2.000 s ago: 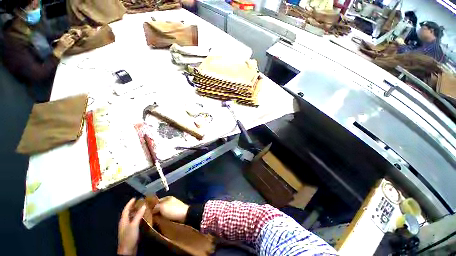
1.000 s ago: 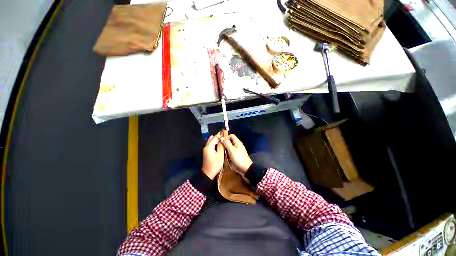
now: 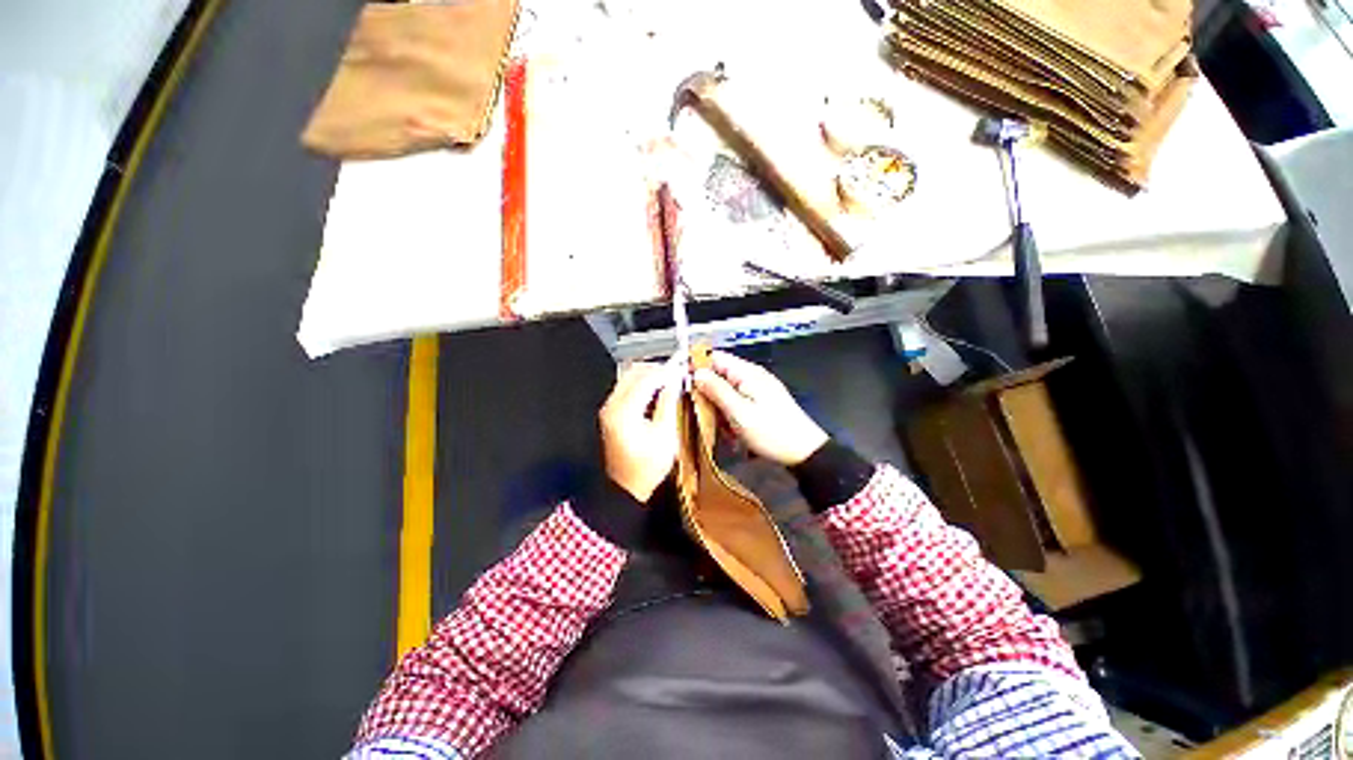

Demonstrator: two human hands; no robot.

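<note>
A tan-brown folded bag piece (image 3: 738, 529) hangs over my lap with its open edge upward. My left hand (image 3: 638, 428) pinches its far end from the left. My right hand (image 3: 760, 404) pinches the same end from the right. Both hands are at the tip of a narrow bar anvil (image 3: 681, 315) that sticks out from the table edge toward me. The fingertips hide whether the piece touches the bar, and no small fitting can be made out between them.
On the white-covered table (image 3: 408, 275) lie a claw hammer (image 3: 772, 166), dishes of fittings (image 3: 876, 175), stacked bag pieces (image 3: 1061, 67), a single brown piece (image 3: 416, 74) and a red strip (image 3: 514, 193). A black-handled hammer (image 3: 1022, 238) overhangs the edge. An open cardboard box (image 3: 1016, 468) is below right.
The view has swung from the left and now faces the table squarely. Both hands have brought the bag piece to the bar's tip. In the last second the piece has opened out more.
</note>
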